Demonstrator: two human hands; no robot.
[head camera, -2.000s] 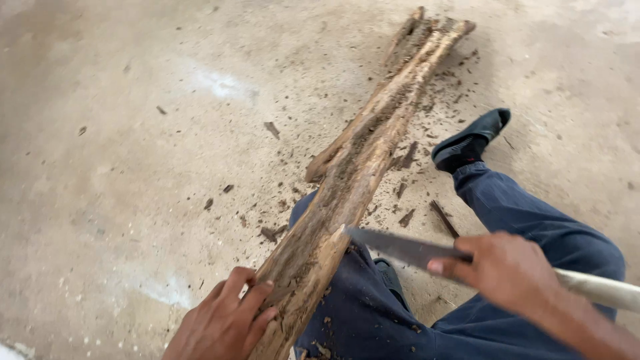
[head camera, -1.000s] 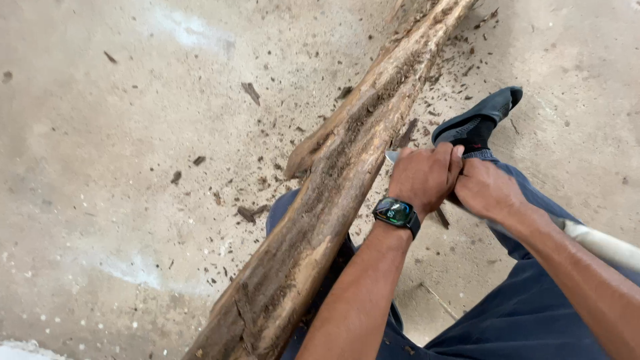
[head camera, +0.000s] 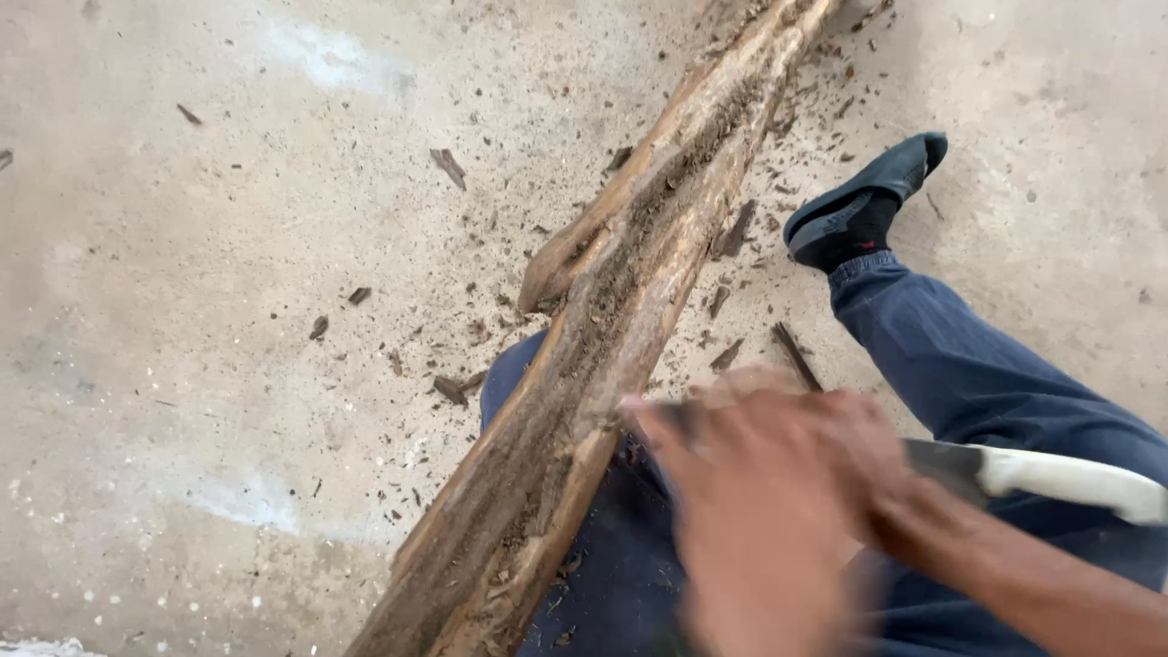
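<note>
A long weathered piece of wood (head camera: 584, 365) with a crumbly groove runs diagonally over my leg. My right hand (head camera: 849, 438) is closed around the dark blade of a knife with a white handle (head camera: 1068, 479); the handle points back to the right, past my wrist. My left hand (head camera: 757, 465), blurred, lies over or against the right one, its fingertips close to the wood's right edge. The blade's front part is mostly hidden beneath the fingers. Whether the left fingers grip the blade cannot be told.
Wood chips (head camera: 447, 169) and crumbs are scattered over the concrete floor (head camera: 182, 365) on both sides of the wood. A dark strip of wood (head camera: 796, 356) lies between the wood and my leg. My foot in a dark shoe (head camera: 876, 201) rests at the upper right.
Two seconds ago my left hand rested on the lower part of the wood; it left there and joined my right hand at the knife. Both hands now sit lower and nearer than one second ago.
</note>
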